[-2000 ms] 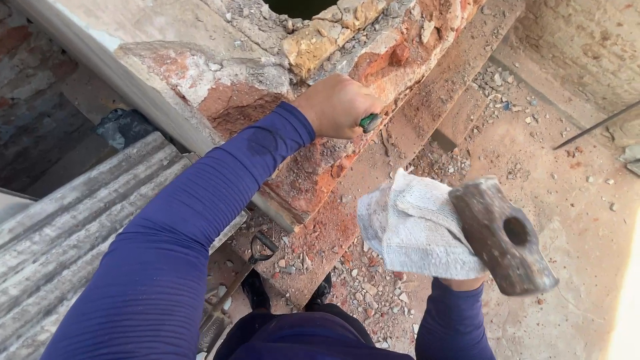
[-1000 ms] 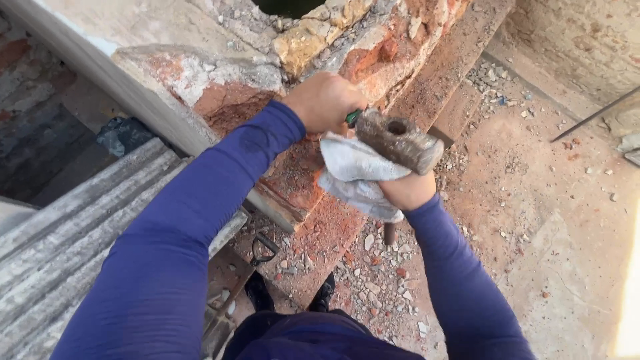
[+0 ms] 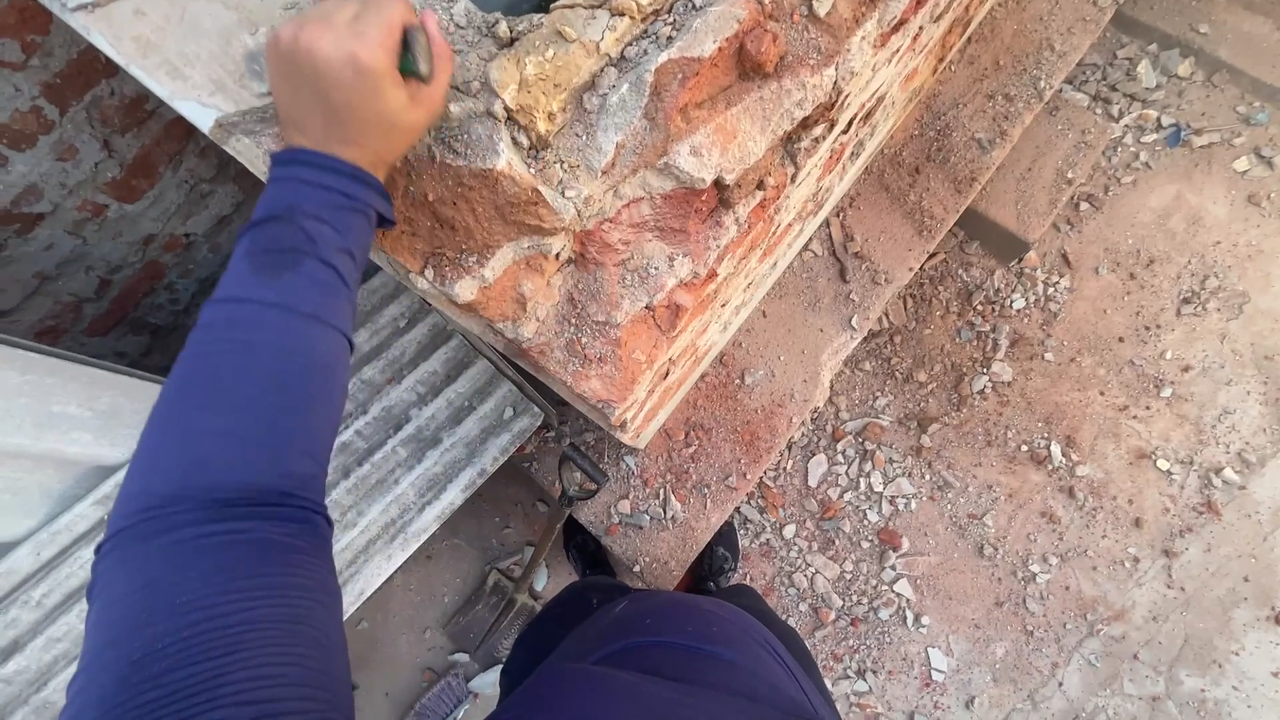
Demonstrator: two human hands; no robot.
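Observation:
My left hand (image 3: 350,85), in a blue sleeve, is closed around a green-ended tool (image 3: 416,54), probably a chisel; its lower part is hidden by the hand. The fist is over the top of a broken brick wall (image 3: 640,230), near the wall's left edge. Rough red brick, grey mortar and a yellowish lump (image 3: 550,75) lie to the right of the fist. My right hand is outside the view, and neither the hammer nor the white cloth shows.
Corrugated sheets (image 3: 430,420) lie below the wall at left. A shovel (image 3: 540,550) with a D-shaped handle is beside my feet. A dusty plank (image 3: 780,360) runs along the wall. Rubble (image 3: 870,490) covers the ground at right, around a short board (image 3: 1040,180).
My right hand, with the hammer and white cloth, has gone out of view. My left hand still grips the green-ended tool. The view has shifted markedly.

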